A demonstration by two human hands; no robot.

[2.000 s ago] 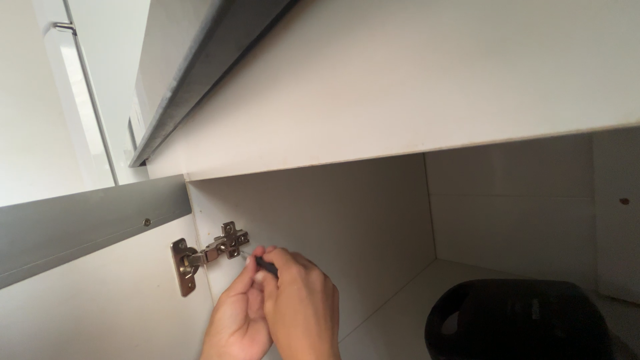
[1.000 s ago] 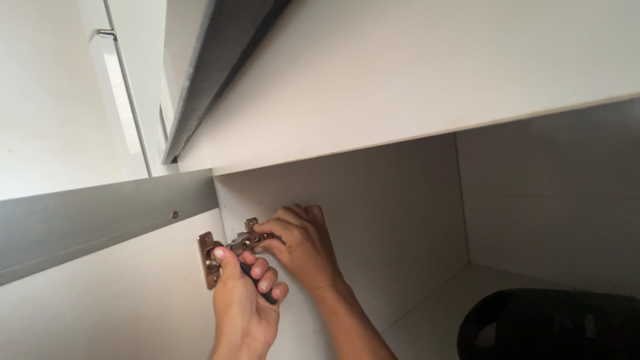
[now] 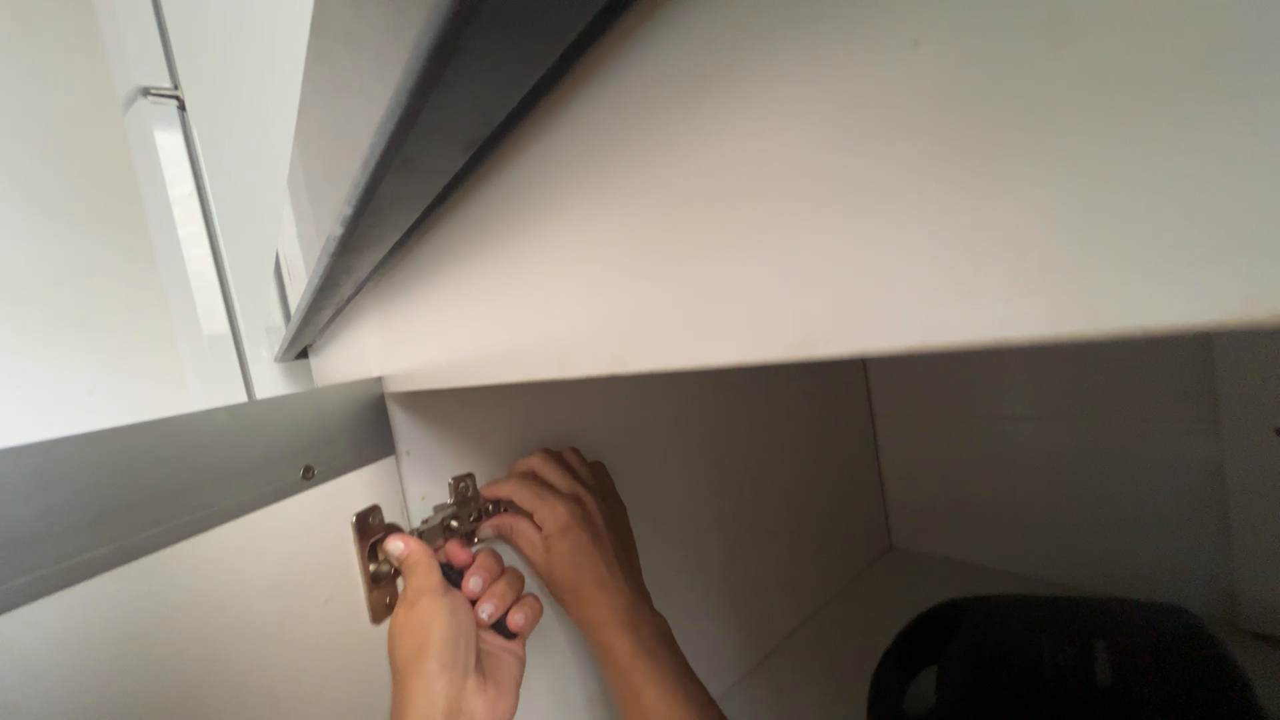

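A metal concealed cabinet hinge (image 3: 375, 575) joins the pale door to the cabinet side wall; its mounting plate (image 3: 463, 490) lies against that wall. My left hand (image 3: 450, 620), palm turned up, has its fingers curled around a small black-handled tool (image 3: 503, 627), whose tip is hidden. The left thumb rests by the hinge cup on the door. From the right, my right hand (image 3: 575, 530) pinches the rear end of the hinge arm between thumb and fingers, partly covering it.
A grey metal edge strip (image 3: 200, 480) with a screw runs along the open door. Above is a white cabinet panel (image 3: 800, 200) beside a slanted grey-edged front (image 3: 400, 170). A black object with a handle-like loop (image 3: 1060, 660) stands inside at lower right.
The hands were close together below the mounting plate two seconds ago. Now my left hand is by the hinge cup with the tool, and my right hand has moved up onto the hinge arm.
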